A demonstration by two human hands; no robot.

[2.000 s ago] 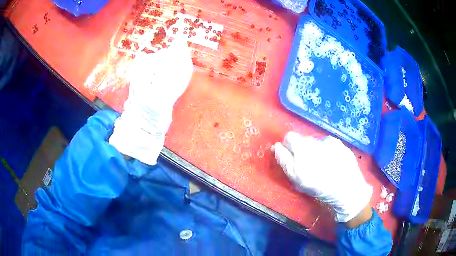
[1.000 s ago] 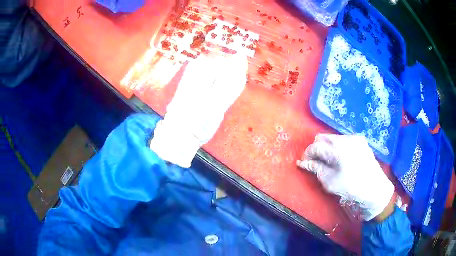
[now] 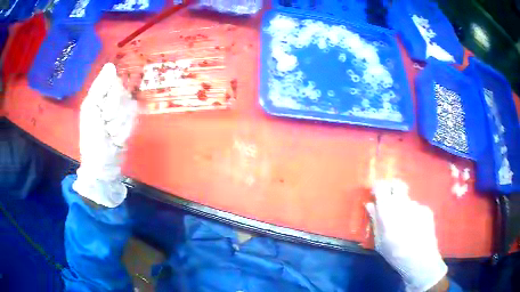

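My left hand (image 3: 107,134), in a white glove, is over the left of the red-orange bench (image 3: 194,165), beside the clear tray's left edge. Its fingers point away from me and look close together; whether it holds anything is hidden. My right hand (image 3: 405,234), also gloved, is low over the bench at the right, fingers partly curled. Its fingertips are blurred and I cannot tell if they hold something. The clear ribbed tray (image 3: 191,105) carries tiny dark red-brown rings (image 3: 203,91). A loose, blurred cluster of clear rings (image 3: 245,149) lies between my hands.
The large blue tray (image 3: 336,118) of clear rings is behind, right of centre. Blue bins stand at right, one with silvery parts (image 3: 449,117). White pieces (image 3: 459,178) lie near them. At left are a blue bin (image 3: 40,74), a red bin (image 3: 24,48) and a red rod (image 3: 151,24).
The view has turned and shifted, bringing in the red rod and left bins. My left hand has moved left off the clear tray's middle. My right hand is farther from the clear rings, nearer the front edge.
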